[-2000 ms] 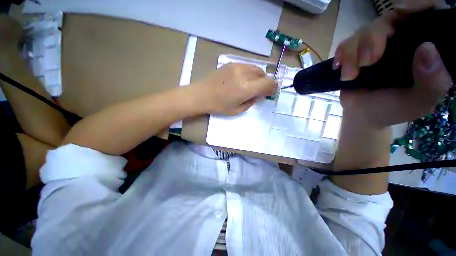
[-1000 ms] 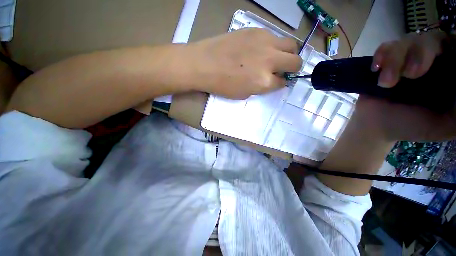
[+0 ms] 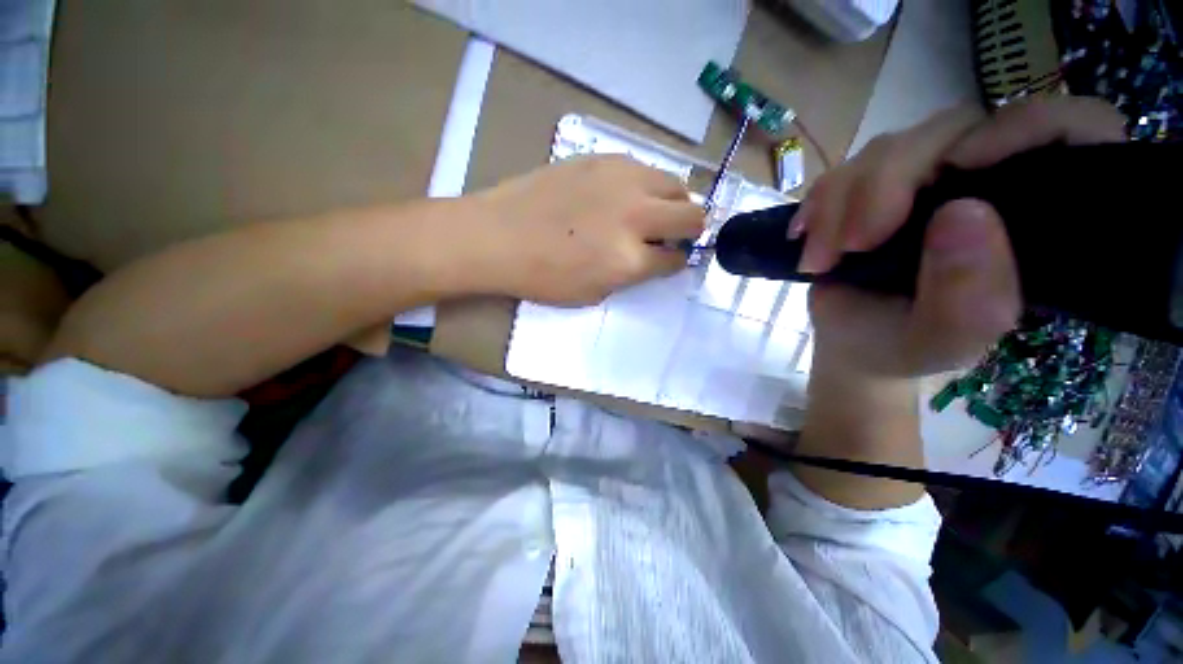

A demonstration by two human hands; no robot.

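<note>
A white plastic housing point(image 3: 636, 340) lies open in front of me, ribbed inside. My right hand point(image 3: 908, 240) grips a black electric screwdriver point(image 3: 830, 244), its thin bit pointing left to my left fingertips. My left hand point(image 3: 590, 231) rests over the housing, its fingers pinched at the bit's tip; what they hold there, possibly a small board, is hidden. A green circuit board point(image 3: 745, 100) lies beyond the housing's far edge, with dark wires running from it into the housing. A small yellow and silver part point(image 3: 789, 164) lies beside it.
Brown cardboard point(image 3: 247, 110) lies under the work, with a white strip point(image 3: 462, 130) and a large pale sheet point(image 3: 610, 52) on it. White housings point(image 3: 850, 11) are at the top. A pile of wired boards point(image 3: 1038, 389) and a basket point(image 3: 1005, 52) are at right. A black cord crosses below.
The view has shifted. The screwdriver has moved closer to my left fingertips, and more of its bit is now hidden. Both hands keep their hold over the housing.
</note>
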